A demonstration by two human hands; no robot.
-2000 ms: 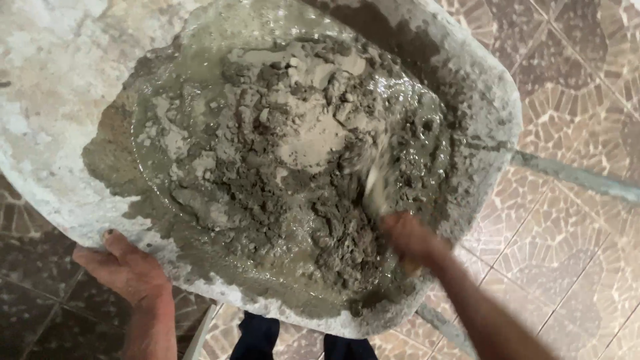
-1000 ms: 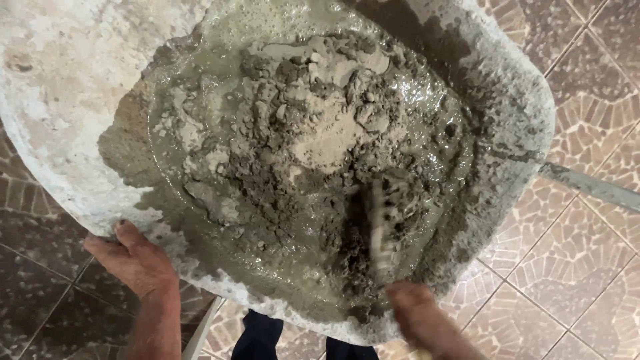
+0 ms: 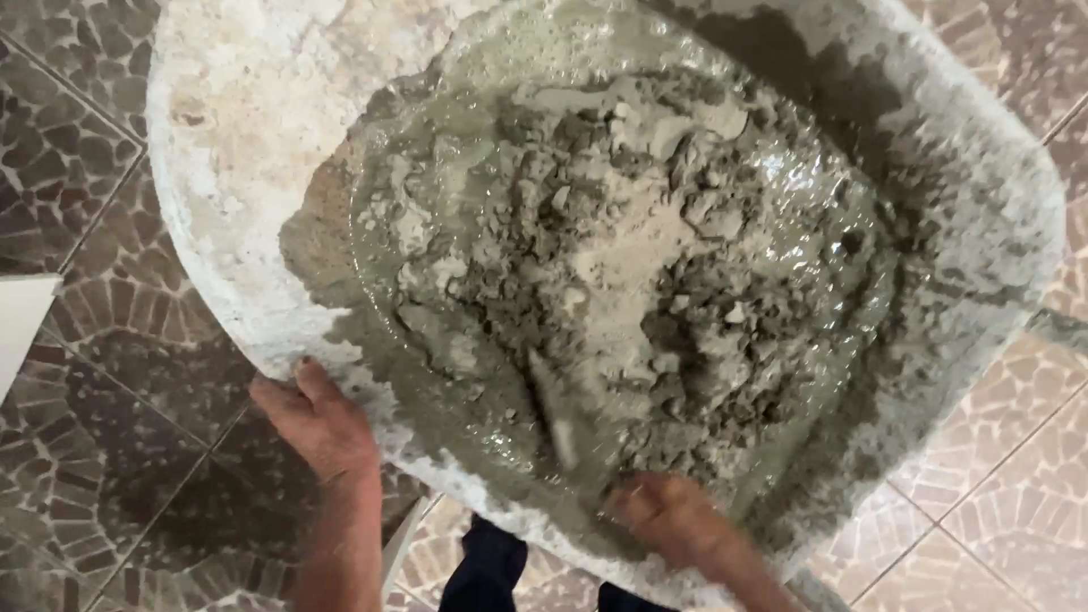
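Observation:
A mortar-crusted wheelbarrow tray [image 3: 229,221] holds wet grey mortar [image 3: 722,382] with paler dry powder [image 3: 625,246] on top and greenish water around it. My left hand [image 3: 327,416] grips the tray's rim at the lower left. Near the tray's lower edge, my right hand [image 3: 663,510] is closed on a tool whose handle is mostly hidden. Its blurred, narrow blade [image 3: 557,416], seemingly a trowel's, lies in the mix up and to the left of the hand. The blade's tip is partly sunk in the mortar.
Patterned floor tiles [image 3: 960,476] surround the tray. Dark-clad legs [image 3: 484,561] show below its near rim. A greyish bar [image 3: 1058,330] extends from the tray's right side, and a white flat-sided object [image 3: 21,323] stands at the left edge.
My right hand has moved left along the near side with the tool, from the right part of the mix toward its lower middle. My left hand stays on the rim.

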